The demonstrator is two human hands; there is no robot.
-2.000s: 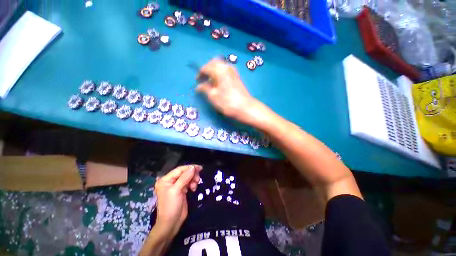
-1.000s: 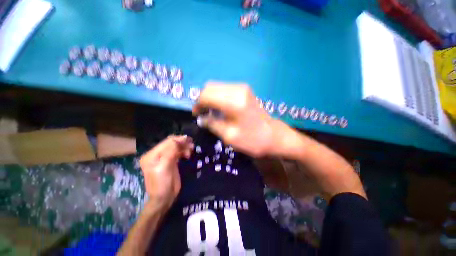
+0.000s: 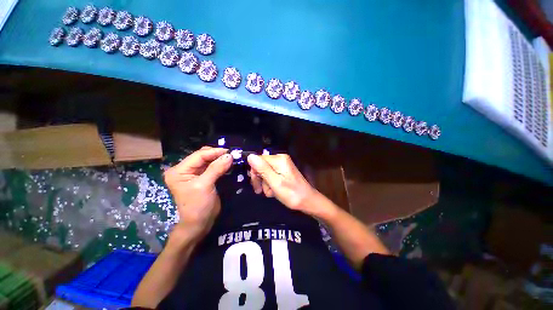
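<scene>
My left hand (image 3: 197, 181) and my right hand (image 3: 276, 178) are close together over the lap of the black shirt. My left thumb and forefinger pinch a small white piece (image 3: 236, 154). My right fingertips are closed just beside it; what they hold is too small to tell. White flecks (image 3: 240, 178) lie on the dark shirt below the hands. Small round silver-and-dark parts (image 3: 207, 71) stand in rows along the near edge of the teal bench (image 3: 339, 45), two rows at the left and one towards the right.
A white slab with dark slots (image 3: 497, 72) lies at the bench's right. Cardboard (image 3: 54, 147) is under the bench at left, with more cardboard (image 3: 388, 187) at right. A blue crate (image 3: 109, 280) stands on the floor at lower left. White scraps litter the floor.
My right hand has come back from the bench to the lap, beside my left hand. The view has tilted down, so the blue bin and loose parts are out of the picture.
</scene>
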